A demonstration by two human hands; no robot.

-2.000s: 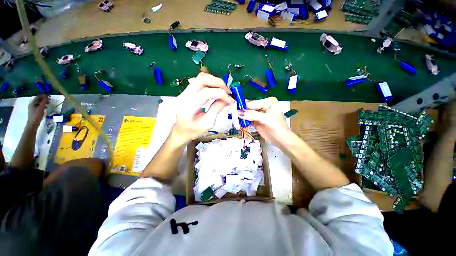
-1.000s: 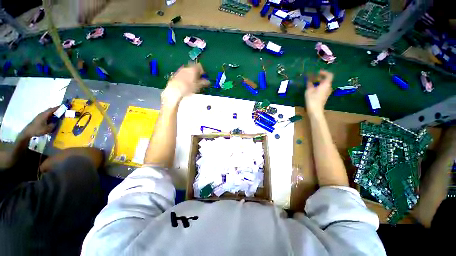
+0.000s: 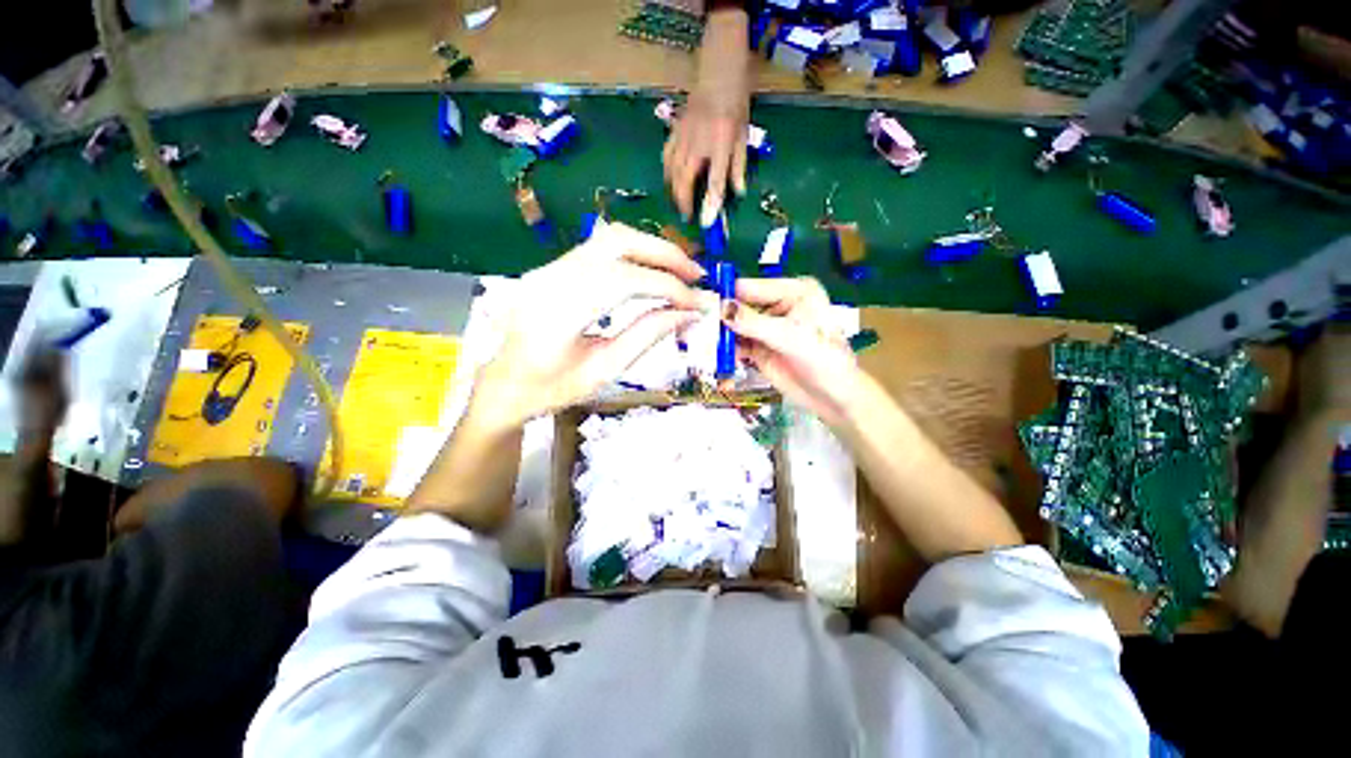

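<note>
A blue battery cell is held upright between my two hands above the far rim of the pad box. My left hand is at its left side with fingertips against its upper part. My right hand grips it from the right. Thin lead wires hang from its near end, with a small green board over the box's far right corner. The pad box is full of white pads. Whether a pad is on the cell is hidden by my fingers.
The green belt carries blue cells and pink car-shaped parts. Another person's hand reaches over it from the far side. PCB panels are heaped at right. A pale cord hangs at left.
My hands have come back from the belt and met over the white sheet, now holding a blue cell. Another person's hand has appeared over the belt. The belt's parts have shifted left.
</note>
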